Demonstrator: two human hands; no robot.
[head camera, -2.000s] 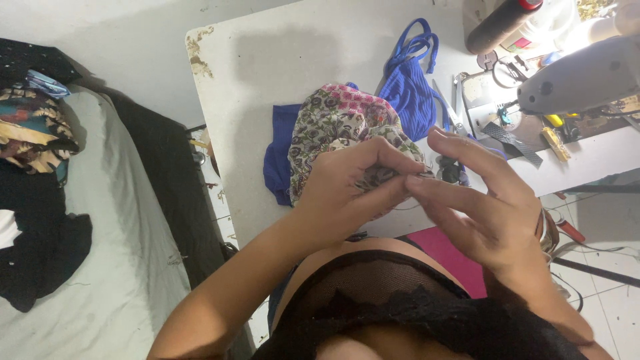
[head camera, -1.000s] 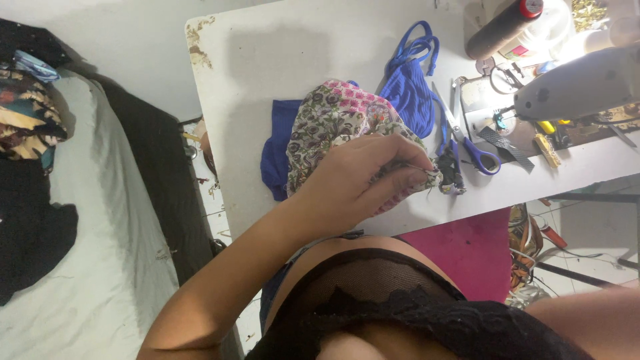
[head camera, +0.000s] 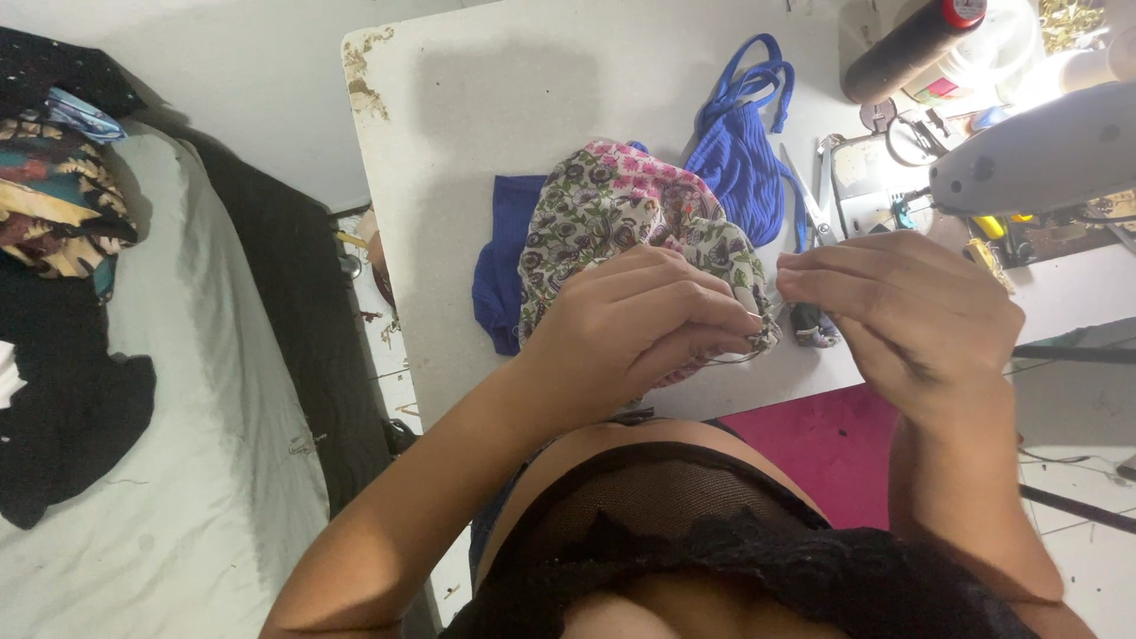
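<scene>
Gathered floral-print fabric (head camera: 612, 209) lies on the white table, partly over a folded blue cloth (head camera: 501, 266). My left hand (head camera: 657, 324) pinches the fabric's right edge, where a thin cord or elastic shows at the fingertips. Just to the right, my right hand (head camera: 905, 311) is raised with thumb and fingers closed together near that edge; whether a fine thread or small tool is between them is too small to tell. Below its fingertips lies a small dark patterned bundle (head camera: 812, 324). Scissors (head camera: 815, 209), their handles hidden by my right hand, lie behind it.
Ribbed blue fabric with straps (head camera: 741, 169) lies beyond the floral piece. At the right stand a sewing machine (head camera: 1038, 160), a dark thread cone (head camera: 914, 49) and a white tub (head camera: 994, 53). A pale-covered bed or couch (head camera: 204, 399) with clothes is at the left.
My right hand, out of view a second ago, is back beside the fabric's right edge and covers the scissors' handles. My left hand still holds the floral fabric.
</scene>
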